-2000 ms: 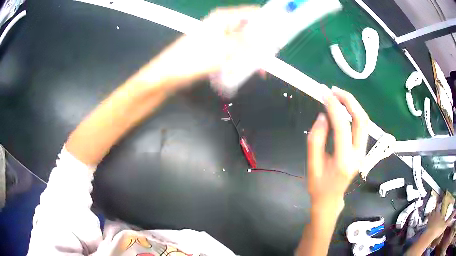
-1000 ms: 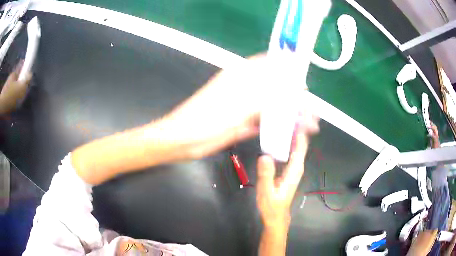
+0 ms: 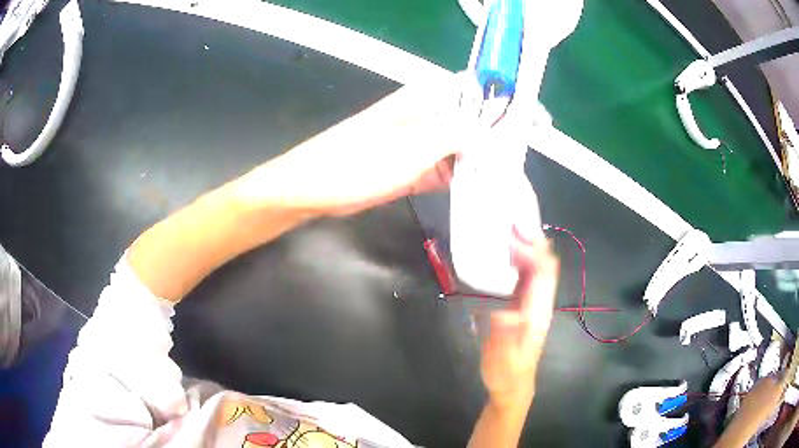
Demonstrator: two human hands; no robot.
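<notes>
A white housing shell (image 3: 496, 201) is held up before me, with a bright blue battery cell (image 3: 502, 44) in its upper part and thin wires at the cell's lower end. My left hand (image 3: 438, 122), overexposed, grips the shell's left side around the middle. My right hand (image 3: 526, 284) holds the shell's lower right end; its fingers are partly blurred. A red-handled screwdriver (image 3: 440, 266) lies on the black bench behind the shell. Thin red and dark lead wires (image 3: 584, 280) curve over the bench to the right, near a white curved arm (image 3: 679, 267).
A pale rail (image 3: 613, 188) divides the black bench from the green belt (image 3: 604, 105). White shells with blue cells (image 3: 653, 411) lie at lower right, near white parts and another person's arm (image 3: 758, 411). A white curved arm (image 3: 66, 87) lies at upper left.
The right hand has moved slightly right along the shell's lower end. Another person's hand at the left has gone, leaving a curved arm there. The white hook-shaped piece on the belt has shifted up behind the shell.
</notes>
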